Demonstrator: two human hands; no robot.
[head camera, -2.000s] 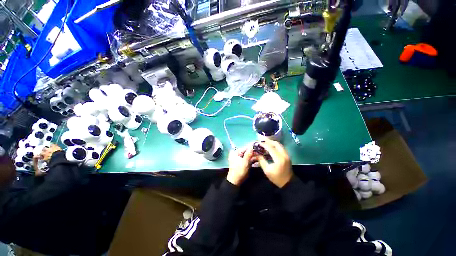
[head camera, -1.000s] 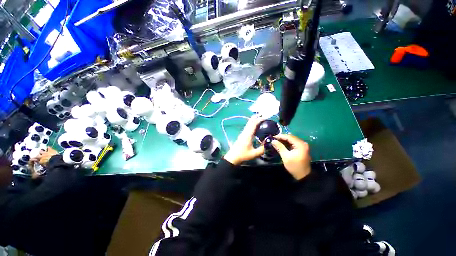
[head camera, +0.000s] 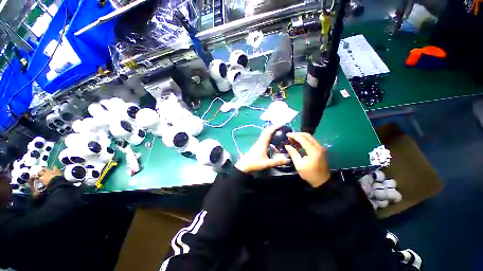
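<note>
A camera head with a dark, shiny open face is at the bench's front edge, mostly hidden by my hands. My left hand is closed around its left side. My right hand is at its right side, thumb and fingers pinched at the dark face. A small dark piece seems to be at those fingertips, too small to tell apart from the face. The black electric screwdriver hangs just behind my right hand, touching neither hand.
Several pan-tilt cameras stand to the left. A white pad, a white cable and a clear bag lie behind. A carton with white balls is at right. Another person's hand is at far left.
My left hand moved from the small dark piece to the camera head and holds it. My right hand moved right, its fingers now at the dark face. The view shifted slightly.
</note>
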